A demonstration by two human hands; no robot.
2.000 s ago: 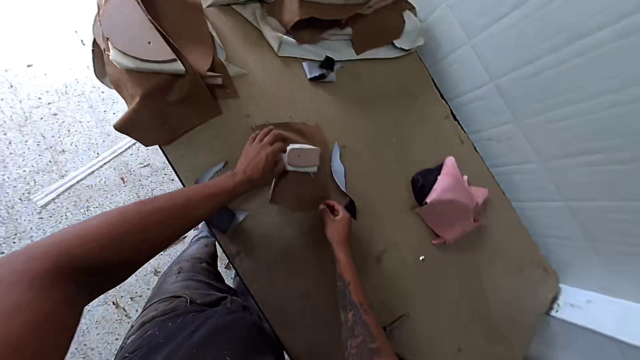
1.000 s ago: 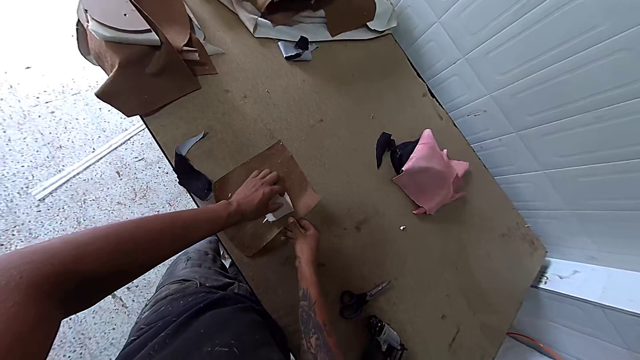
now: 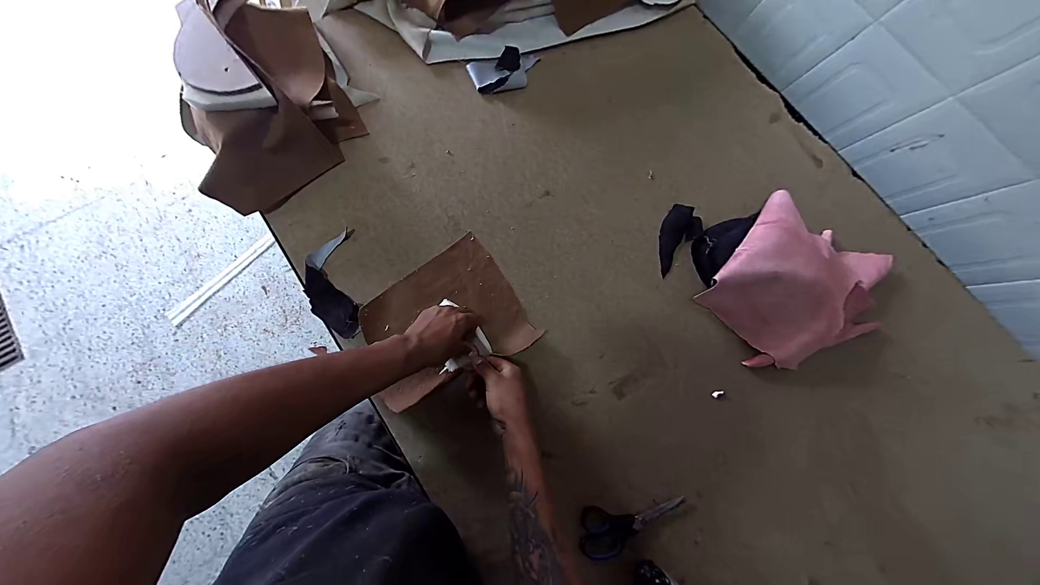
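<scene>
A square of brown leather point(image 3: 479, 284) lies on the table near its left edge. On it sits a small white pad-like piece point(image 3: 482, 341), partly covered by my hands. My left hand point(image 3: 443, 331) presses down on the white piece with bent fingers. My right hand point(image 3: 500, 382) is at the lower right side of the same piece, its thumb and fingertips closed at the edge. Whether a tool is between those fingers cannot be told. Black-handled scissors point(image 3: 617, 526) lie to the right of my right forearm.
Pink leather point(image 3: 788, 284) with dark scraps lies at right. A dark scrap point(image 3: 329, 301) rests by the left table edge. Brown and white leather pieces point(image 3: 276, 146) overhang the far left corner; more leather point(image 3: 439, 41) is piled at the back. A grey-black scrap point(image 3: 500, 75) lies before it.
The brown leather has been turned, with the white piece on it. My right hand has come in from beside a grey-black scrap to the white piece. The view has shifted.
</scene>
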